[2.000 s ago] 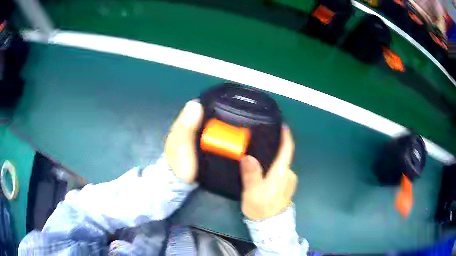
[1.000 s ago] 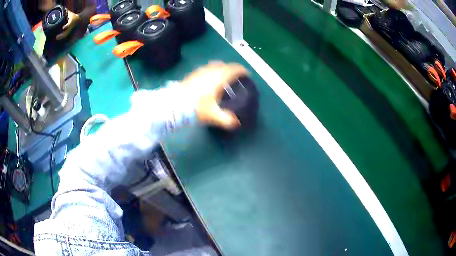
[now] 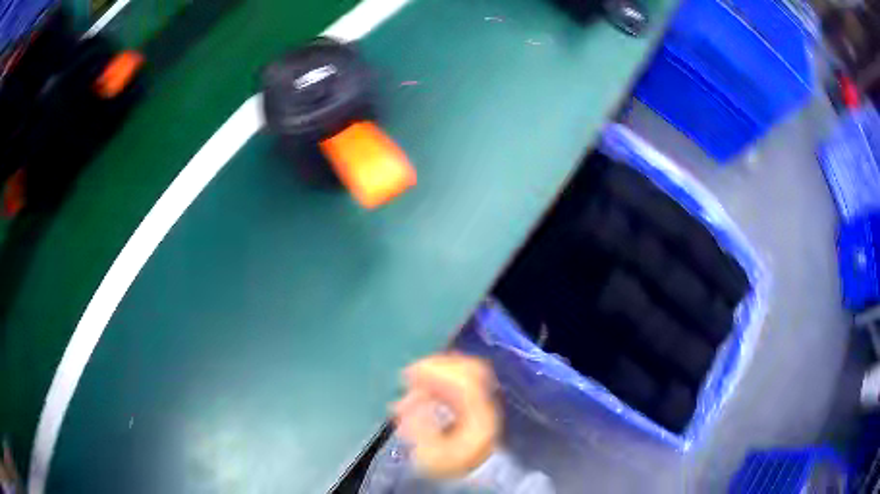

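Note:
A black rounded speaker (image 3: 314, 92) stands on the teal-green bench (image 3: 261, 318) at upper left, its edge over the white strip. Its orange carry strap (image 3: 370, 166) points to the lower right. My right hand (image 3: 447, 415) is blurred at the bench's near edge, low in the view, apart from the speaker. Its fingers are curled; whether they hold something small cannot be made out. My left hand is out of the picture.
The darker green belt beyond the white strip (image 3: 125, 260) carries blurred black units with orange parts (image 3: 121, 74). Beside the bench is a film-lined blue crate (image 3: 748, 280) with rows of black parts. Blue bins (image 3: 728, 82) stand above it. Another black unit (image 3: 627, 16) is at the top.
The view has swung from the bench's left part to its right part. My left hand, which was on a speaker, has left the picture, and my right hand now shows.

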